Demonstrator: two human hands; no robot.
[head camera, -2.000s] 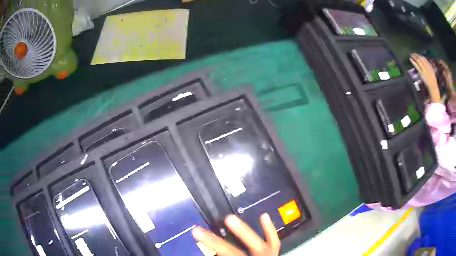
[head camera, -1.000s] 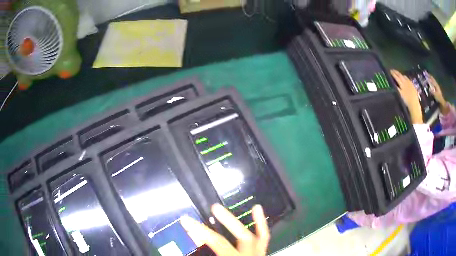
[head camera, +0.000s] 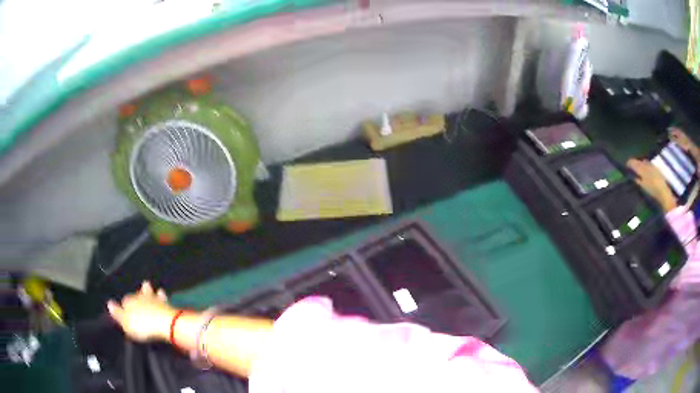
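Observation:
My right hand is at the far left, at the end of a pink sleeve that crosses the lower frame. Its fingers look apart and nothing shows in it; the hand is small and blurred. A black phone tray lies on the green mat, partly hidden by the sleeve. A dark-screened smartphone with a small white label sits in its right pocket. More black tray edges show below my forearm. My left hand is not in view.
Stacked trays with phones stand at the right. A person's hand holds a phone beyond them. A green fan, yellowish sheet and tan power strip are behind; tangled leads are far left.
My right hand has moved from the phones at lower centre to the far left. The view has swung up and left. The phone screen in the right pocket has gone from lit text to dark.

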